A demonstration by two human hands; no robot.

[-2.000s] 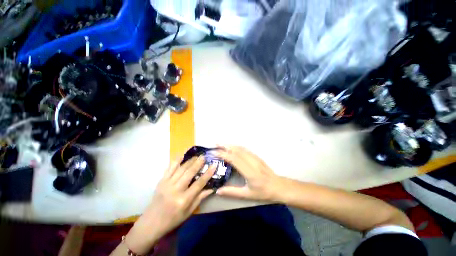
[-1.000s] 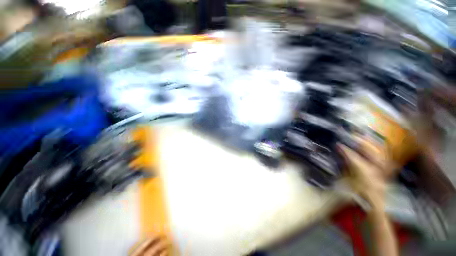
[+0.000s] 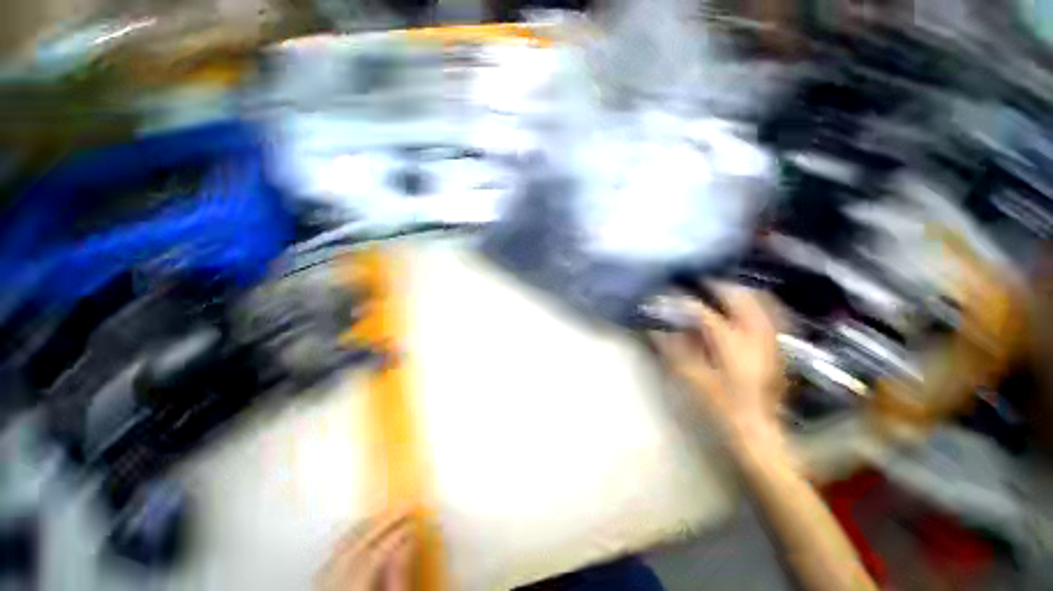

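Observation:
The picture is badly blurred. My right hand is at the left end of the group of black housings on the right. Its fingers are at a housing with a silvery top; whether they grip it cannot be told. My left hand is low in the picture beside the orange strip, cut off by the bottom edge. Nothing shows in it, but its fingers are blurred.
A blue bin stands at upper left, with a dark pile of housings below it. Small modules lie by the strip. A plastic bag and white casings are at the far side. Another person's hand is at right.
The view has tilted up from the bench. My hands have parted: the right has moved to the housings on the right, the left stays by the strip. The housing between them is no longer visible.

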